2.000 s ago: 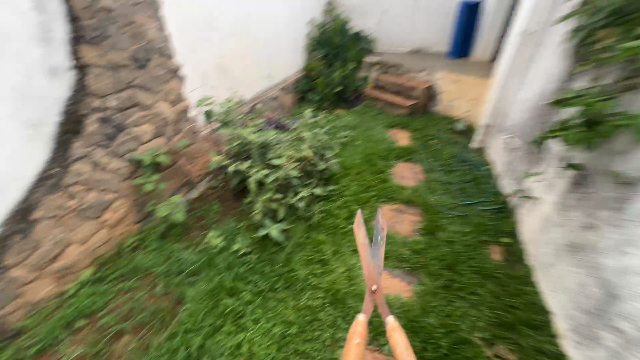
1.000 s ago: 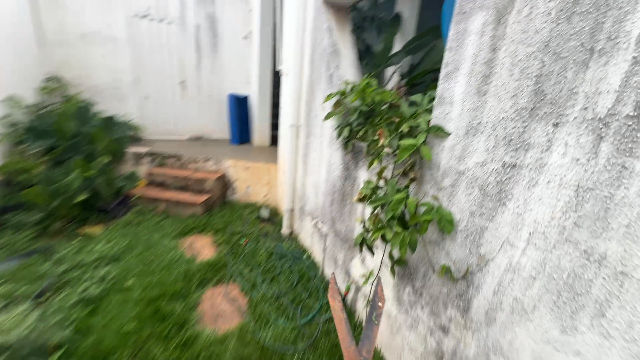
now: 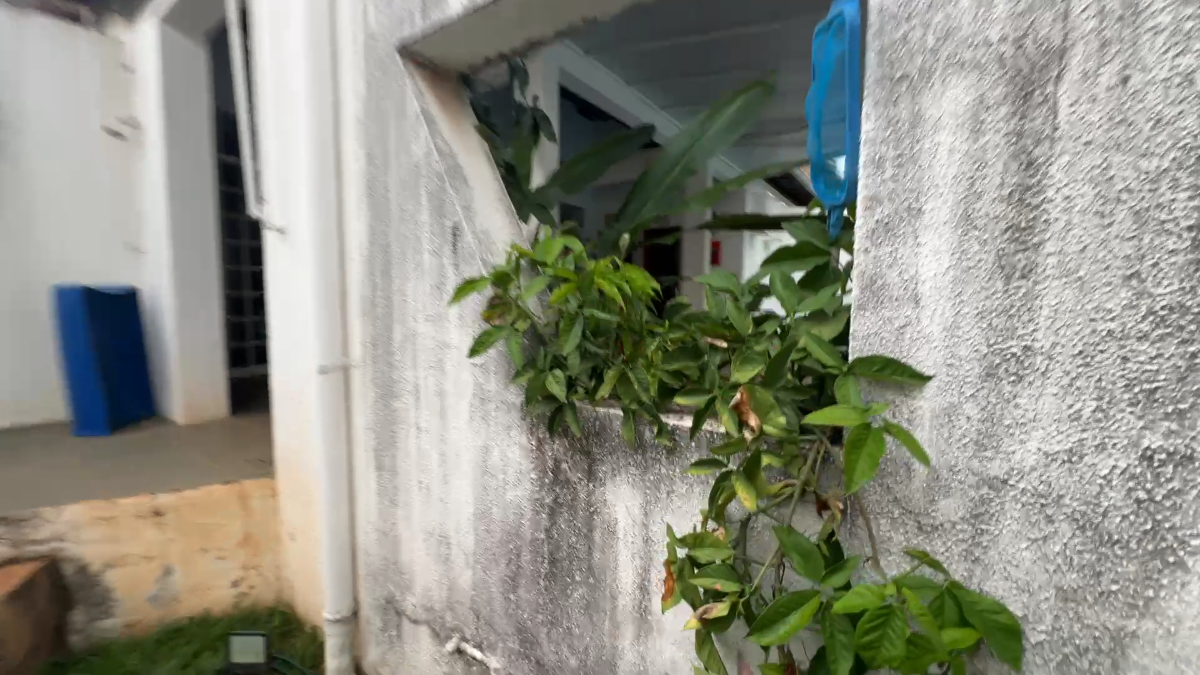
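Note:
Neither my left hand nor my right hand shows in the head view, and no tool is in sight. A leafy green climbing plant (image 3: 750, 375) spills through an opening in a rough, stained white wall (image 3: 1022, 281) and hangs down its face. Some of its leaves are yellow or brown and curled. Long broad leaves (image 3: 670, 173) rise inside the opening, behind the climber. A blue plastic object (image 3: 834, 108) hangs at the opening's upper right edge.
A white downpipe (image 3: 333, 422) runs down the wall at left. Beyond it stand a blue box-like object (image 3: 105, 361) on a raised floor, a doorway with a dark grille (image 3: 242, 234), grass (image 3: 187, 642) and a small floodlight (image 3: 247, 649).
The view has swung right and come closer to the wall and climber. The garden shears with wooden handles, seen two seconds ago and partly one second ago, are out of view.

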